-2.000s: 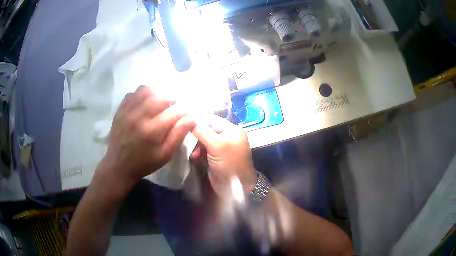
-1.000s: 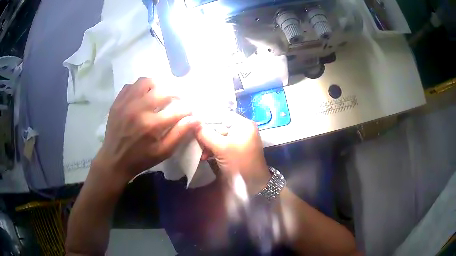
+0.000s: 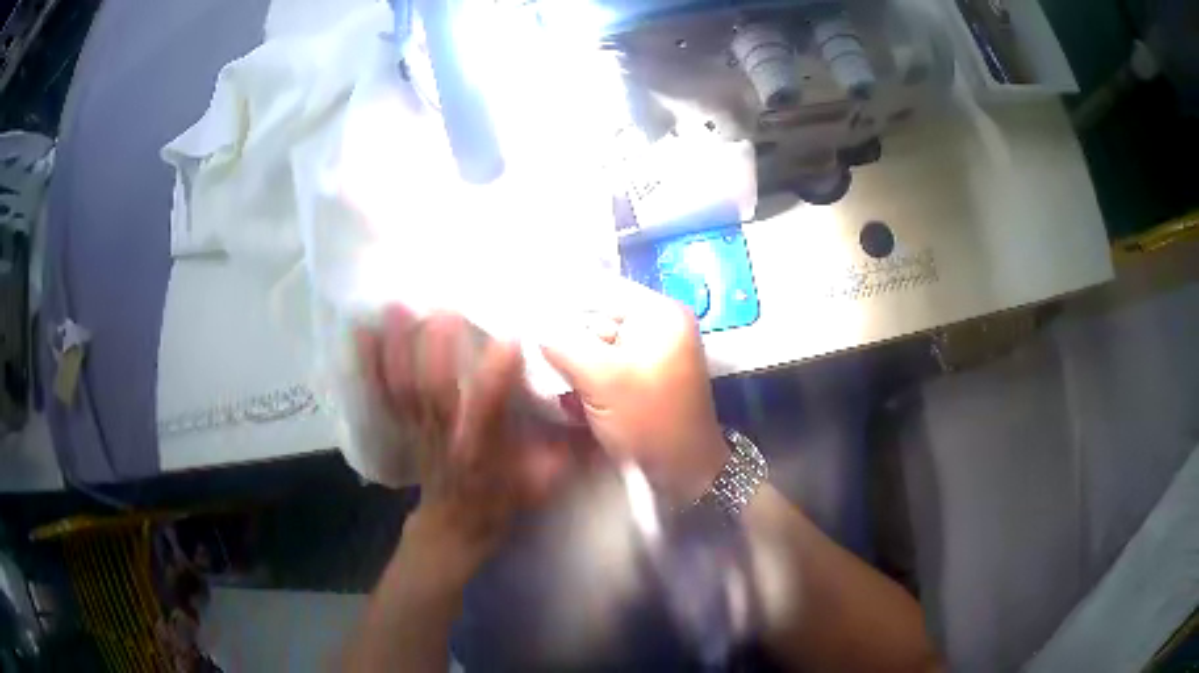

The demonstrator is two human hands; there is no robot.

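A white garment piece [image 3: 364, 440] lies under the lamp glare and hangs over the table's front edge. My left hand [image 3: 454, 401] is blurred and lies against the cloth at that edge; its grip is unclear. My right hand [image 3: 638, 368], with a metal band on the wrist, pinches the cloth just right of my left hand. The sewing machine [image 3: 789, 125] stands behind, its needle area lost in glare. The blue plate [image 3: 710, 279] shows right behind my right hand.
More white cloth [image 3: 243, 112] lies at the table's left. A grey-lilac cloth [image 3: 112, 237] covers the far left. The cream table [image 3: 973, 197] extends right under white dials [image 3: 765, 66]. Yellow rails [image 3: 112, 592] show at lower left, and another yellow bar [image 3: 1160, 237] at the right.
My left hand has moved right and toward me, and the cloth now spreads to its left over the table edge. My right hand has shifted slightly right.
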